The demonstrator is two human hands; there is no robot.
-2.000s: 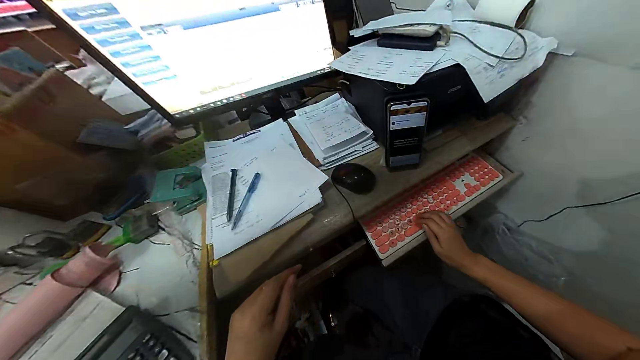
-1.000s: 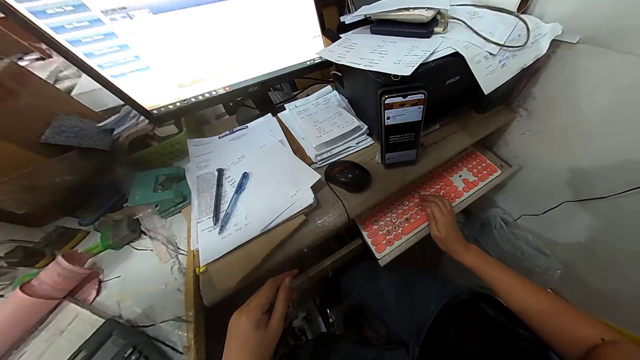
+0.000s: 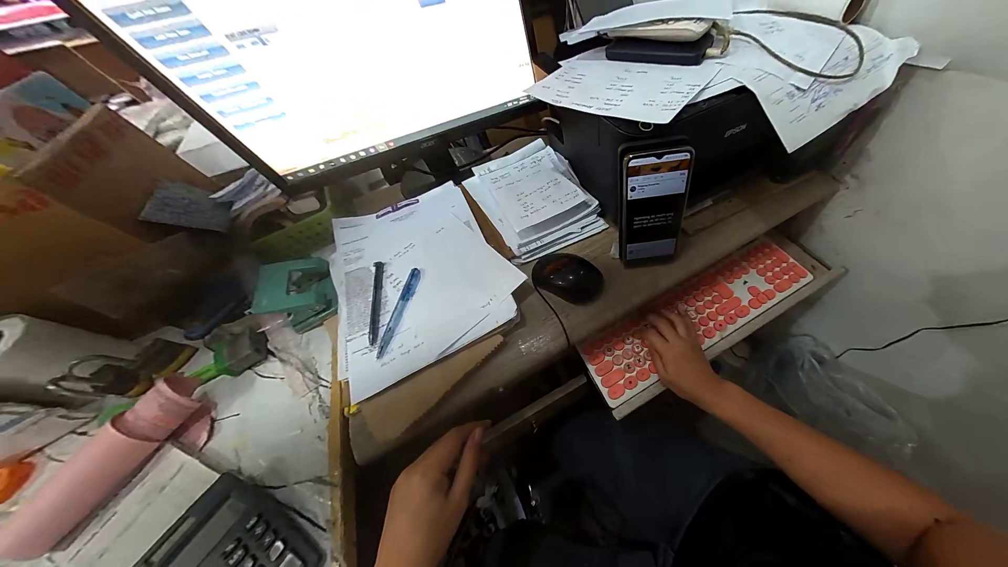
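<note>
My right hand (image 3: pixel 679 354) rests with its fingers on the keys of a red and white keyboard (image 3: pixel 724 303), which lies on a pull-out tray below the desk top. My left hand (image 3: pixel 437 484) hangs at the desk's front edge beside the tray's rail; it holds nothing visible, its thumb apart from the fingers. A black mouse (image 3: pixel 568 277) sits on the desk above the keyboard's left end. Behind it a smartphone (image 3: pixel 655 206) stands upright against a black Epson printer (image 3: pixel 724 130). Two pens, one dark (image 3: pixel 376 303) and one blue (image 3: pixel 399 313), lie on loose papers (image 3: pixel 465 276).
A lit monitor (image 3: pixel 331 79) stands at the back, with a stack of written notes (image 3: pixel 543 193) in front. Papers and a cable lie on the printer. At left are a green hole punch (image 3: pixel 295 290), a pink roll (image 3: pixel 94 488), a calculator (image 3: pixel 236 528) and cardboard boxes (image 3: pixel 87 260).
My right hand has shifted a little left along the keyboard since the earliest frame. My left hand stays by the desk edge. The view has moved slightly.
</note>
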